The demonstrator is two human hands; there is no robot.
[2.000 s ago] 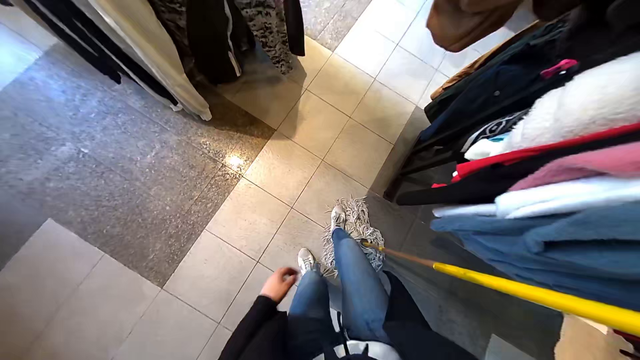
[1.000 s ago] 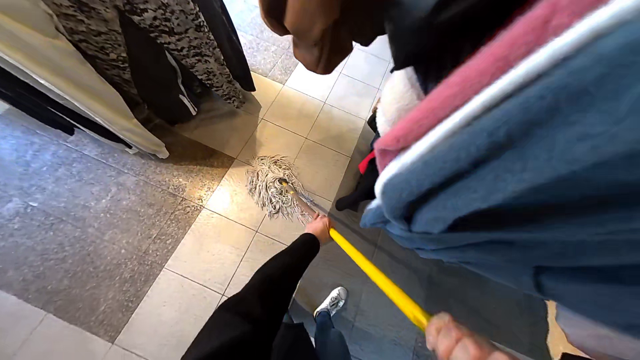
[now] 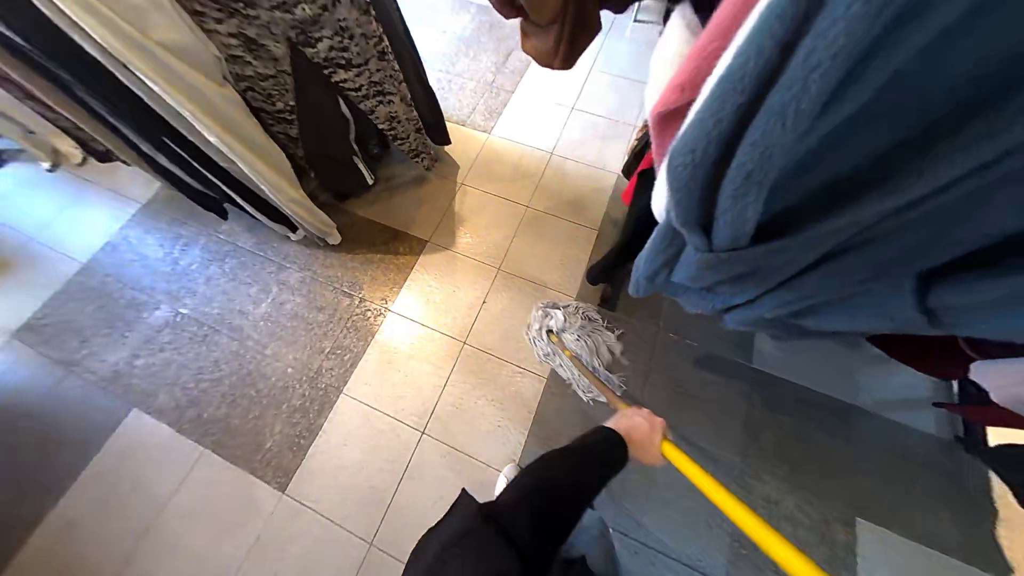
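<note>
My left hand (image 3: 640, 434), in a black sleeve, is closed around the lower part of a mop's yellow handle (image 3: 740, 512). Just beyond the hand, the grey-white string mop head (image 3: 576, 348) lies on the tiled floor, where light tiles meet dark ones. From there the handle slants down to the right and leaves the bottom edge of the view. My right hand is out of view. Below my left arm, part of a white shoe (image 3: 506, 478) and a blue trouser leg show.
Blue fleece garments (image 3: 840, 160) hang close on the right, with pink, white and red ones behind. Cream trousers (image 3: 184, 104), camouflage-patterned trousers (image 3: 256, 48) and black ones hang at upper left. A brown item (image 3: 560, 36) hangs at the top. Light floor tiles (image 3: 480, 392) run between the garments.
My left hand, free two seconds ago, took hold of the handle by one second ago. Since then the mop head has moved right, closer to the hanging blue garments. My right hand has gone out of view.
</note>
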